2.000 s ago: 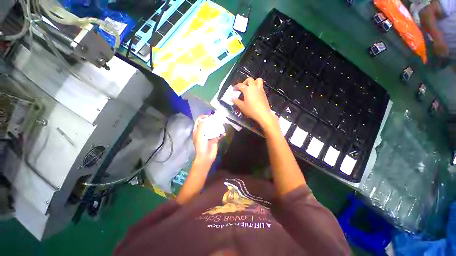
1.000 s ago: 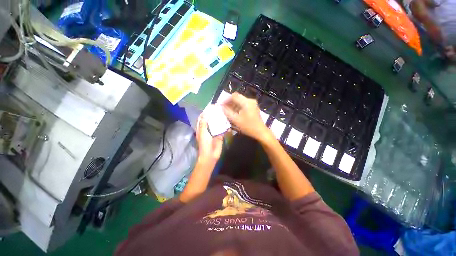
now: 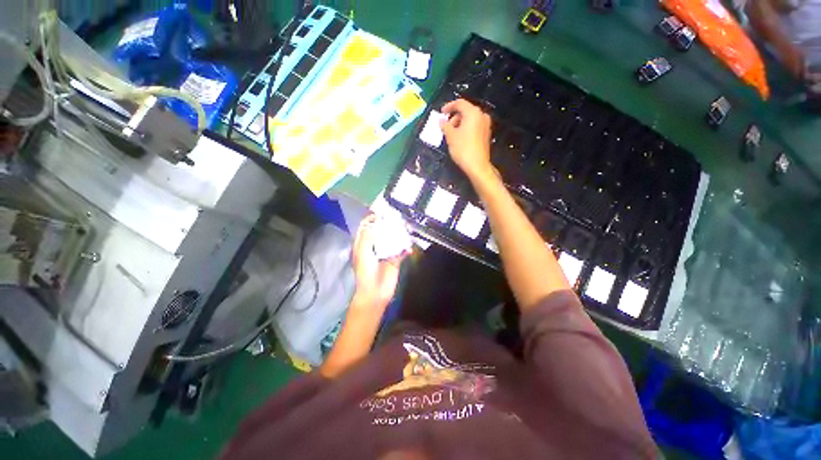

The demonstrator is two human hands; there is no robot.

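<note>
A large black tray [image 3: 576, 171] with rows of pockets lies in front of me, small yellow dots on the dark parts in it. White rectangular pieces [image 3: 470, 220] lie along its near row. My right hand [image 3: 468, 135] is over the tray's left part, its fingertips on a white piece [image 3: 433, 128] at a pocket farther up the left edge. My left hand [image 3: 378, 260] holds a stack of white pieces [image 3: 391, 235] off the tray's near left corner. My right forearm hides part of the near row.
Yellow sticker sheets [image 3: 338, 121] and a light-blue sheet [image 3: 293, 67] lie left of the tray. A clear tray [image 3: 743, 296] is at right. A grey-white machine [image 3: 99, 234] stands at left. Small phones [image 3: 654, 69], an orange bag [image 3: 720, 40] and a person's arm [image 3: 779, 40] are at the far side.
My right hand has moved from the stack at my left hand to a pocket farther up the tray's left edge. The near row's left end, covered earlier, now shows white pieces.
</note>
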